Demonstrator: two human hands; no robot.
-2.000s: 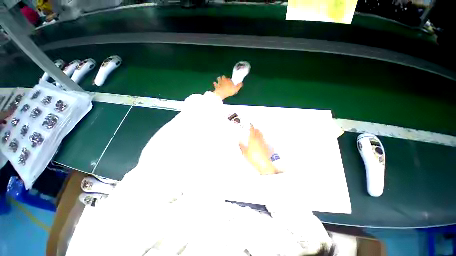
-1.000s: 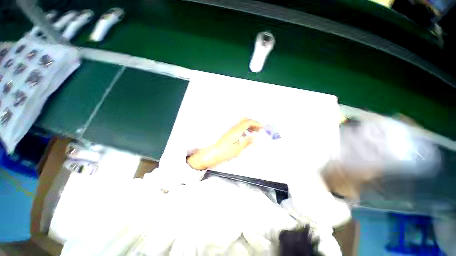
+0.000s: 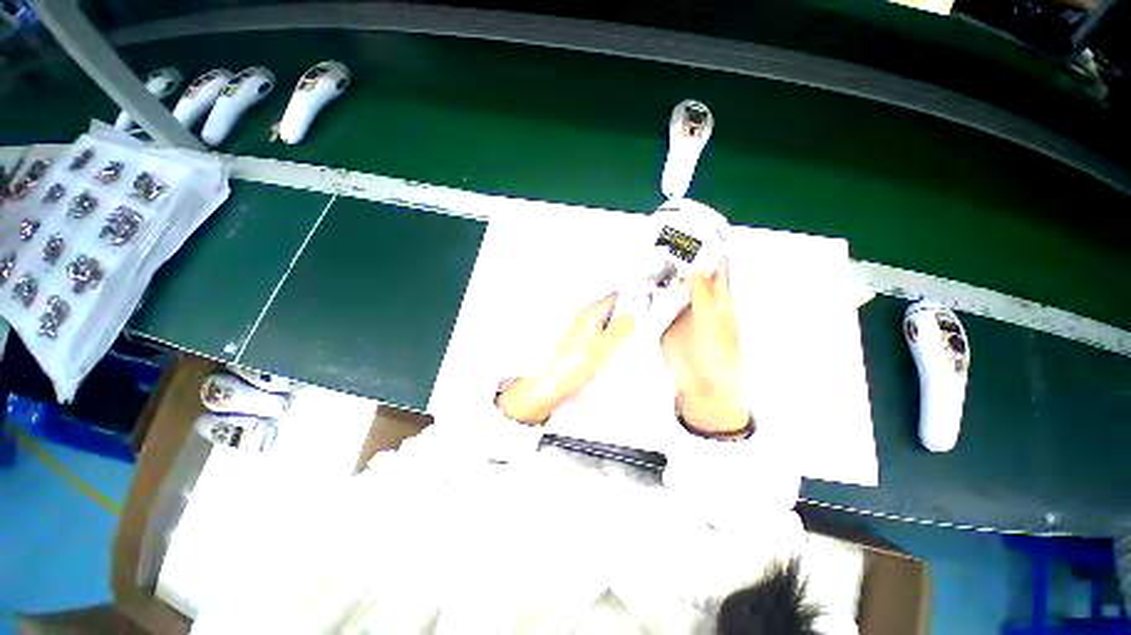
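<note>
A white handheld device (image 3: 677,248) with a lit greenish-yellow display is held above the white work mat (image 3: 806,372), its round head towards the conveyor. My left hand (image 3: 573,360) holds it from the left, near its lower part. My right hand (image 3: 707,347) holds it from the right, with fingers beside the display. The slim handle is mostly hidden by the hands and washed out against the mat. Another white device lies on the green conveyor belt (image 3: 521,149) just beyond the held one.
A white device (image 3: 939,372) lies on the bench right of the mat. Several devices lie on the belt at far left. A translucent parts tray (image 3: 87,236) overhangs the bench at left. An open carton (image 3: 143,509) with devices stands below left. A metal post (image 3: 112,75) crosses the upper left.
My right hand, blurred at the right a second ago, is now at the middle of the mat. Both hands now hold a device with a lit display.
</note>
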